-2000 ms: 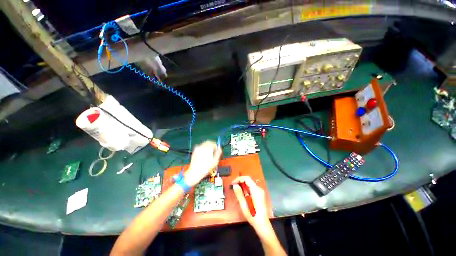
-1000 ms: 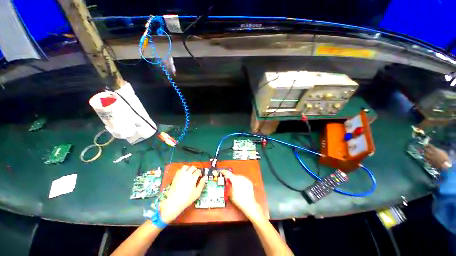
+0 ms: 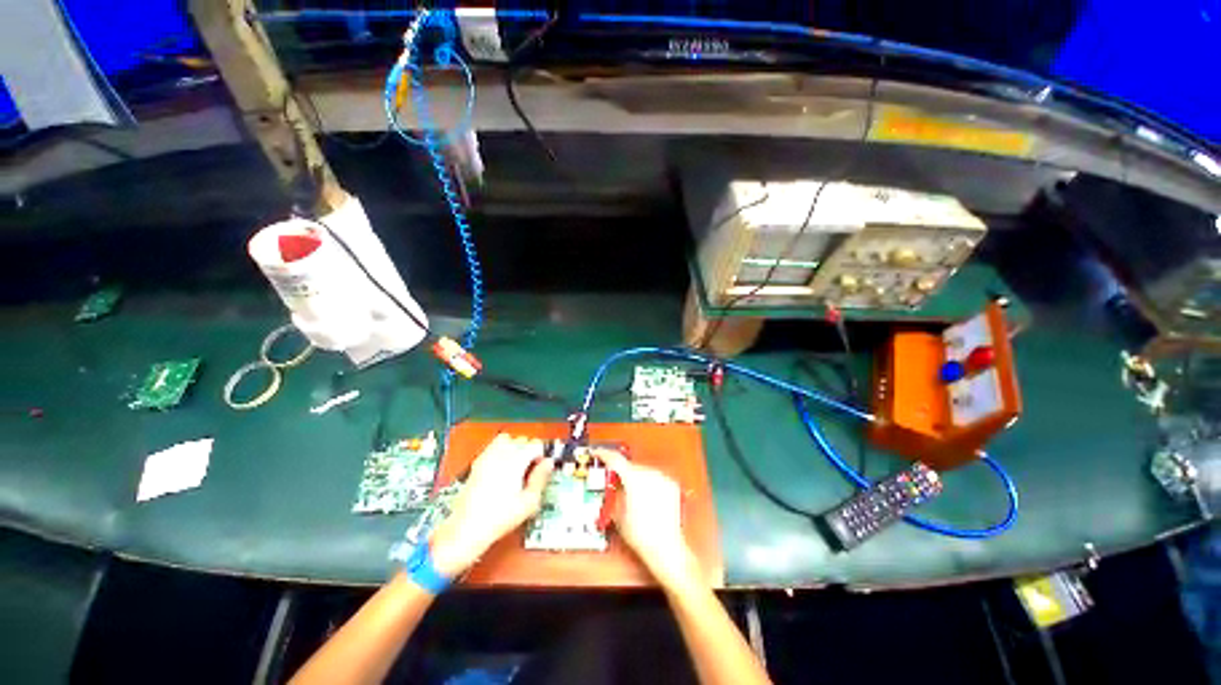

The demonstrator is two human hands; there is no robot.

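A green circuit board [image 3: 566, 519] lies on the orange-brown jig plate [image 3: 686, 515] in front of me. My left hand [image 3: 498, 493], with a light blue wrist strap [image 3: 427, 567], is at the board's upper left, fingertips by the black connector block [image 3: 609, 450]. My right hand [image 3: 643, 503] is at the board's upper right with the red pen-like tool [image 3: 611, 502] held in it, fingertips by the block. The blue coaxial cable [image 3: 636, 353] runs down to the board's far edge between my hands. What my left fingers grip is too small to tell.
Other circuit boards [image 3: 396, 476] lie left of the plate and one [image 3: 666, 394] lies beyond it. A remote control [image 3: 884, 505], an orange switch box [image 3: 924, 399] and an oscilloscope [image 3: 837, 254] stand to the right. A white roll [image 3: 335, 288] and tape rings [image 3: 252, 385] are left. A coiled cord [image 3: 462, 241] hangs down.
My left hand has come down from above the block, and my right hand has moved left to the board's edge. The blue cable now reaches the board. Since one second ago, both hands have barely moved.
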